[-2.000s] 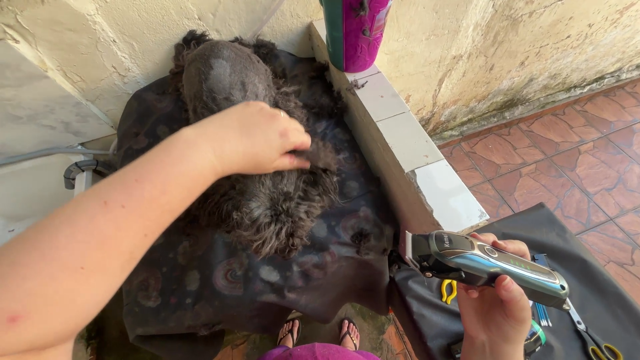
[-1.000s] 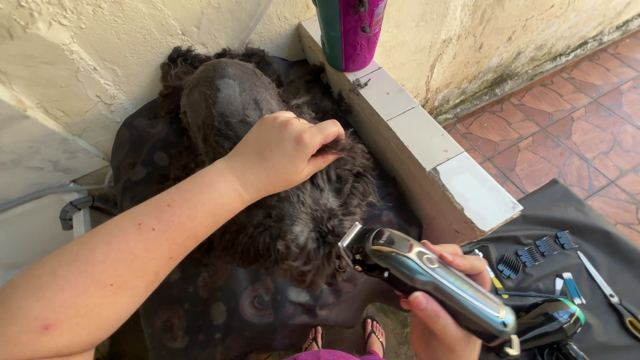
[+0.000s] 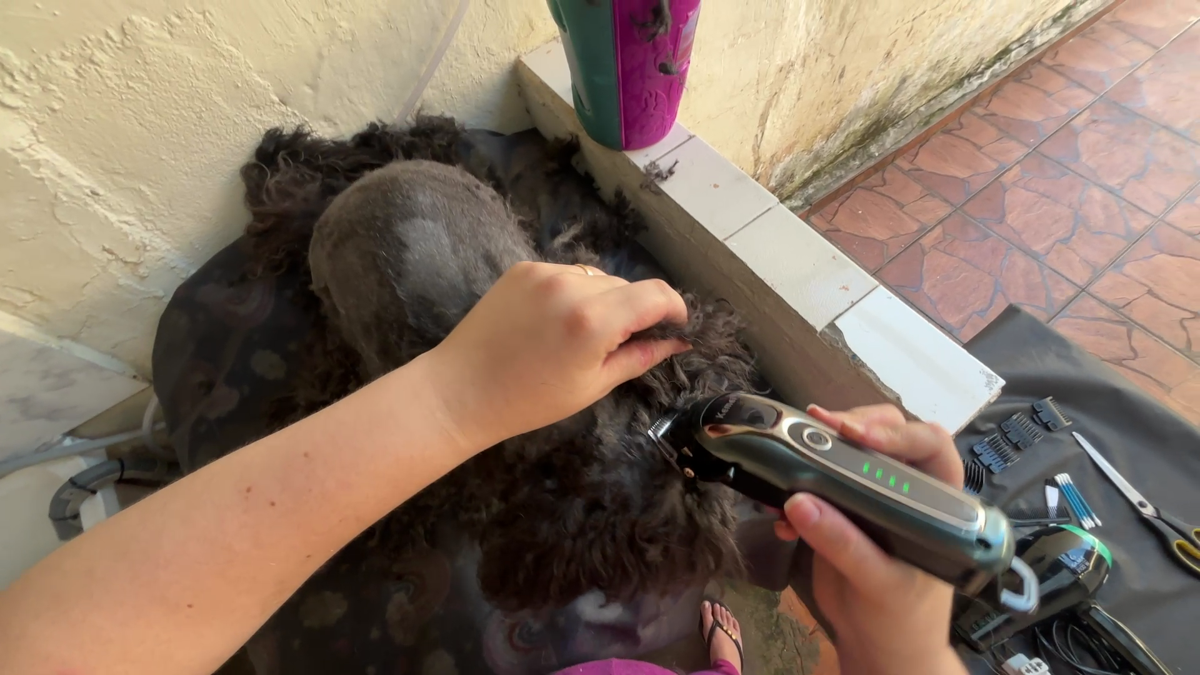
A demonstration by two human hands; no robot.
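Observation:
A dark curly-haired dog lies on a dark patterned cloth; its rounded back part is clipped short, while the hair nearer to me is long. My left hand pinches a tuft of that long hair between thumb and fingers. In my right hand is a cordless hair clipper with several green lights lit. Its blade touches the curly coat just below and right of my left hand. The dog's head cannot be made out.
A teal and purple bottle stands on a low tiled ledge. On a black sheet at right lie clipper guard combs, scissors and a second dark, corded device. A rough wall rises behind; a grey hose is at far left.
My right hand has brought the clipper from beside the dog, over the black sheet, to the coat. My left hand still grips hair. The view has shifted closer.

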